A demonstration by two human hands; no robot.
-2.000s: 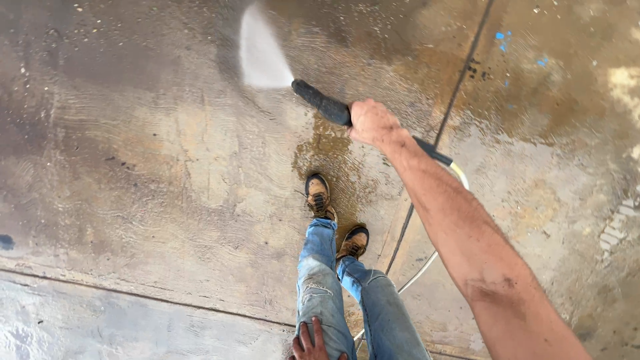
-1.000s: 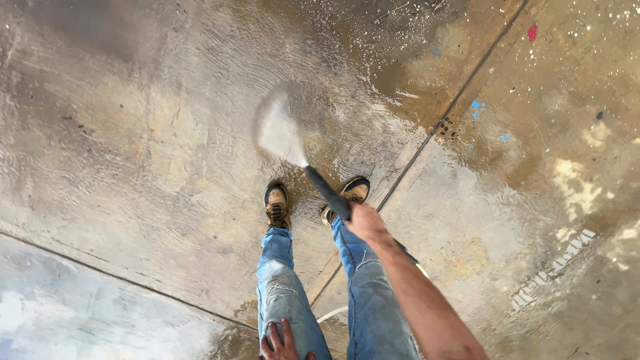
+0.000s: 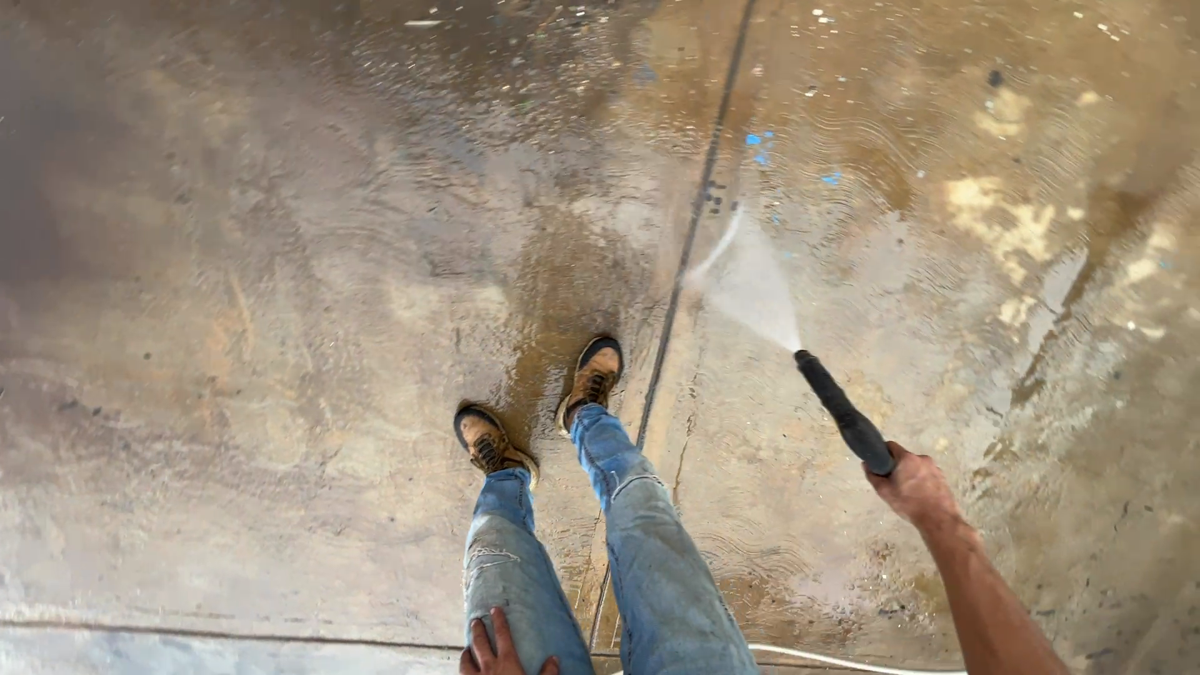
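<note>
My right hand [image 3: 914,486] grips the rear of a black pressure-washer spray gun [image 3: 847,412], out to the right of my legs. From its tip a fan of white water spray [image 3: 753,281] reaches up and left to the wet concrete floor [image 3: 356,375], beside a dark joint line. My left hand [image 3: 497,649] rests with fingers spread on the thigh of my blue jeans [image 3: 525,581], holding nothing. The trigger part of the gun is hidden by my right hand.
My brown work boots [image 3: 596,370] stand left of the floor joint [image 3: 698,202]. A white hose [image 3: 825,659] runs along the bottom edge. Blue paint flecks [image 3: 760,147] and pale patches [image 3: 1008,220] mark the floor at upper right. Water films much of the concrete.
The spray gun in my right hand has swung from left of the floor joint to its right, and the spray with it. My feet have stepped. My left hand stays on my thigh.
</note>
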